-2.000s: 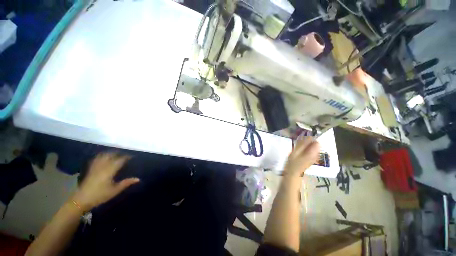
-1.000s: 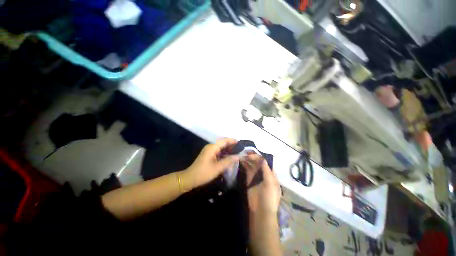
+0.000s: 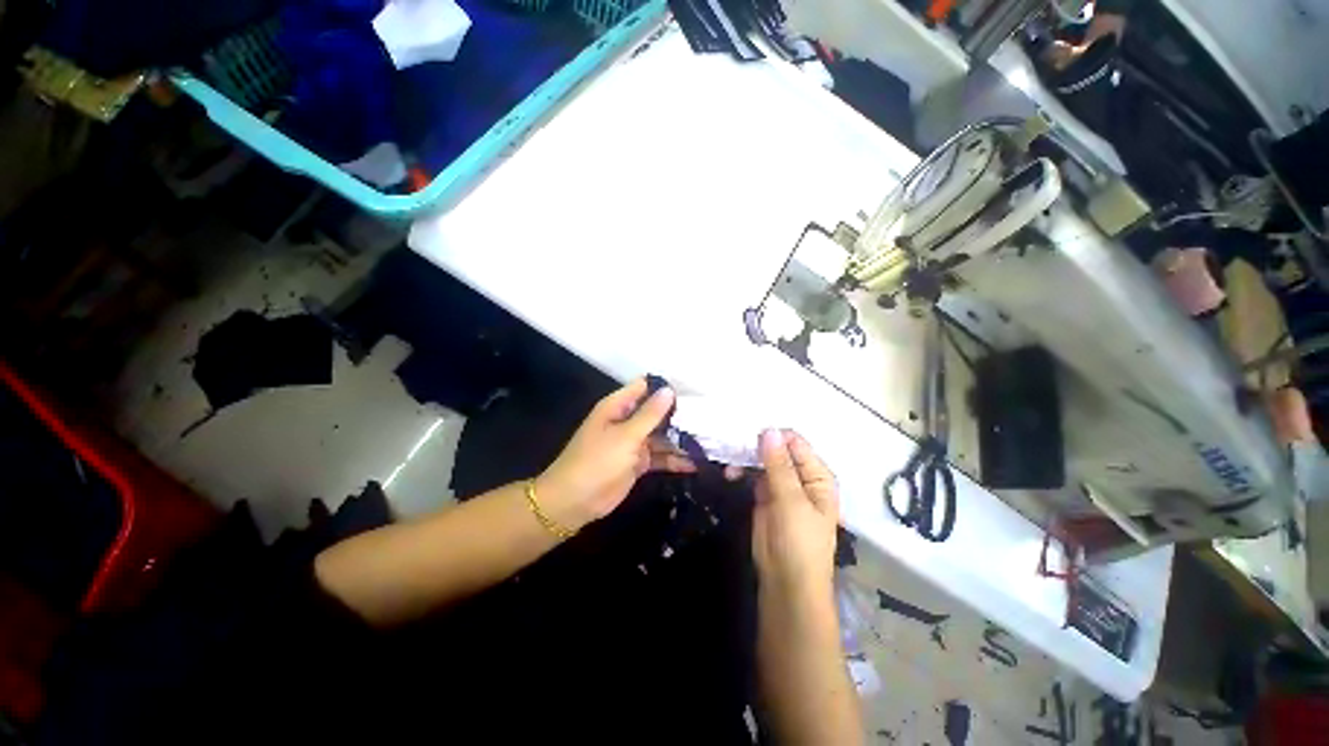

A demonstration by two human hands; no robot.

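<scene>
My left hand [image 3: 595,464] grips the left end of a small dark cloth piece with a pale strip [image 3: 724,450]. My right hand [image 3: 796,503] pinches its right end. The piece is held between both hands at the table's front edge, above my dark-clothed lap. Its exact shape is blurred. The sewing machine [image 3: 1122,321] lies to the right, with its needle plate [image 3: 810,296] beyond my hands. Black-handled scissors [image 3: 921,493] lie on the white table [image 3: 641,190] beside the machine head.
A turquoise basket [image 3: 394,204] with bright blue cloth [image 3: 343,95] and a white piece [image 3: 423,26] is at upper left. A red basket [image 3: 128,510] is at lower left. Black cloth [image 3: 265,357] lies on the floor. Striped pieces [image 3: 729,26] lie at the table's far end.
Both hands came together over the lap, from apart with the right at the table's right end, and took hold of the small piece. Since then they have spread it slightly. The view shifted left.
</scene>
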